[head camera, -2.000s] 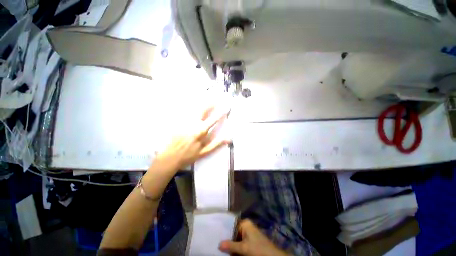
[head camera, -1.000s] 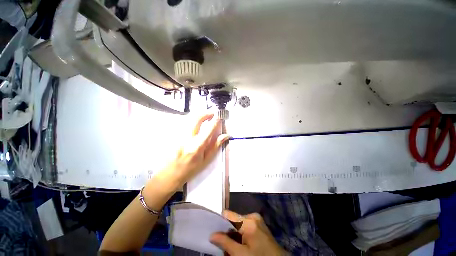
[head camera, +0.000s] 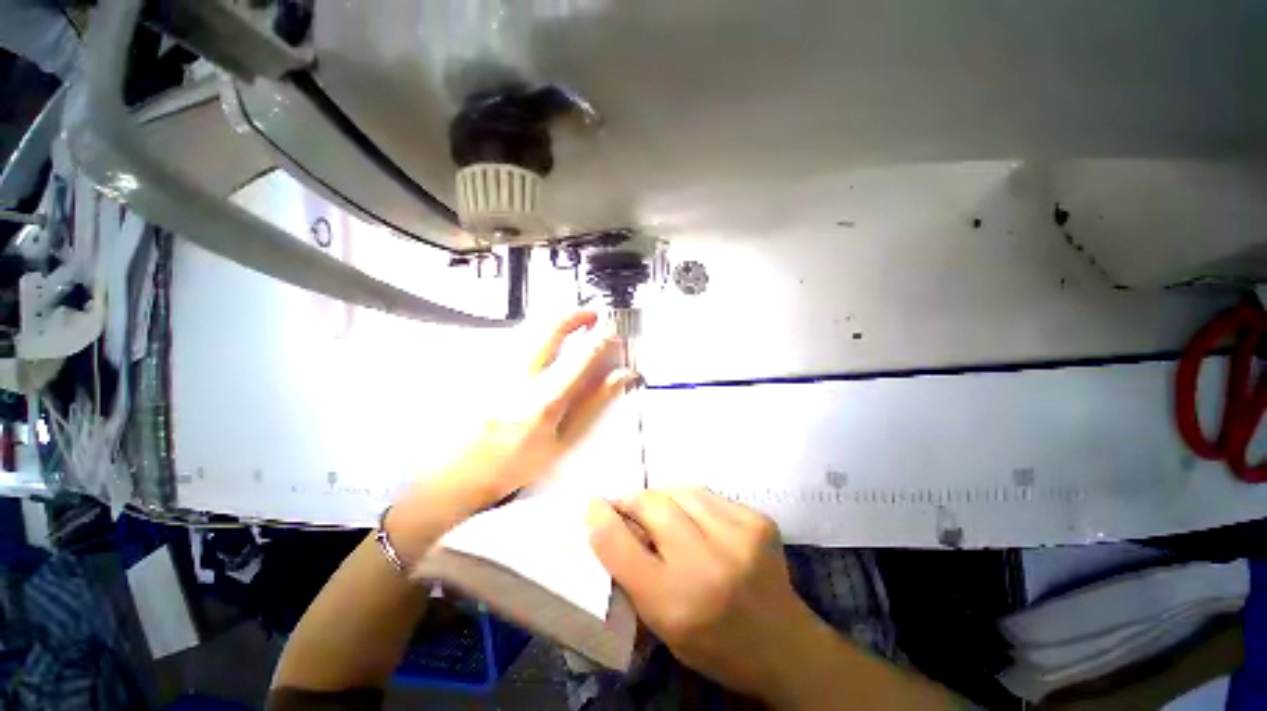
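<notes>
A white band piece (head camera: 549, 535) with a taupe band piece (head camera: 535, 607) beneath it runs from below the presser foot (head camera: 618, 285) over the table's front edge. My left hand (head camera: 549, 410) lies spread on the band just in front of the foot, its fingertips partly lost in glare. My right hand (head camera: 695, 570) pinches the band's right edge between thumb and fingers near the table's front edge. The band's free end is tilted to the left, over my left wrist.
The sewing machine (head camera: 834, 84) spans the top, with a ribbed cream knob (head camera: 498, 197). Red-handled scissors (head camera: 1223, 396) lie at the far right. White scraps (head camera: 84, 292) are heaped at left. Stacked bands (head camera: 1125, 625) sit below right. A ruler (head camera: 959, 493) marks the table's front.
My right hand has moved up towards the foot with the band edge, and the band's free end has risen and swung left. My left hand stays near the foot. The view has moved closer.
</notes>
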